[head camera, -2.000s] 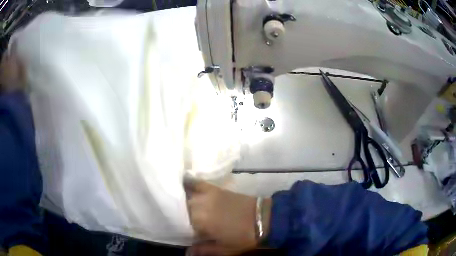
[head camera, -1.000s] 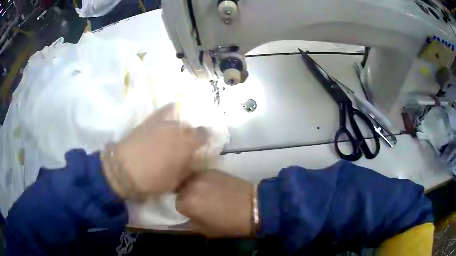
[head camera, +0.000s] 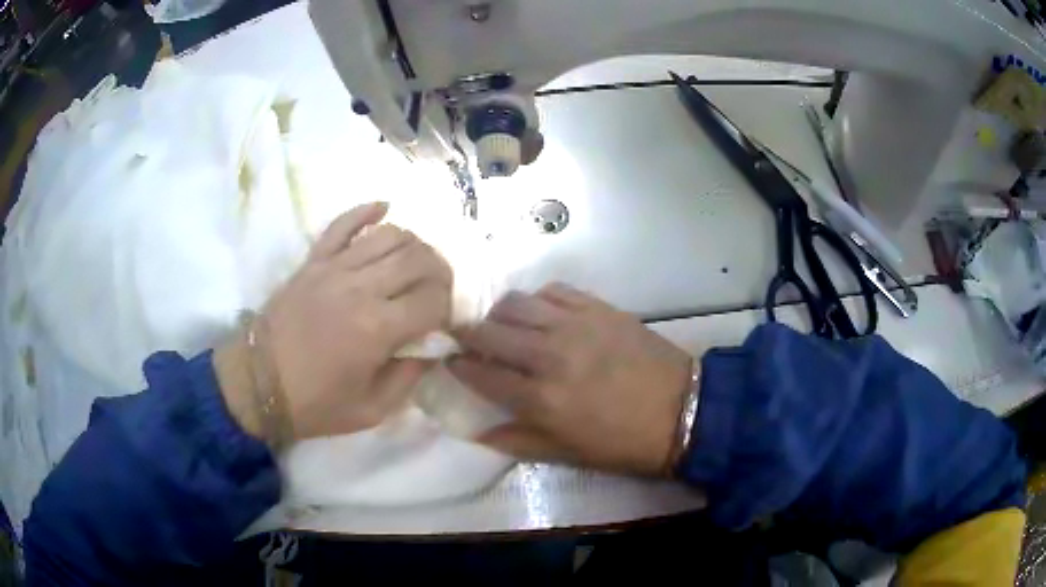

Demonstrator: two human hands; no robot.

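Note:
The white garment piece (head camera: pixel 149 218) lies as a large soft heap left of the needle and runs under both hands to the table's front edge. My left hand (head camera: pixel 350 327) is bent over the cloth, fingers curled on it. My right hand (head camera: pixel 579 378) meets it, and a small white fold shows pinched between the fingertips of both hands. The presser foot and needle (head camera: pixel 468 189) are just beyond the hands, brightly lit; no cloth edge can be made out under the foot in the glare.
The white sewing machine (head camera: pixel 642 29) spans the upper right. Black fabric shears (head camera: pixel 791 212) and a slimmer silvery tool (head camera: pixel 855 224) lie under its arm. A crumpled whitish pile (head camera: pixel 1009 269) is at the right edge. A printed scale (head camera: pixel 574 487) runs along the table's front edge.
My left hand has come from the far left edge of the cloth to near the needle. My right hand has moved slightly right and up. The cloth, spread out before, is now bunched.

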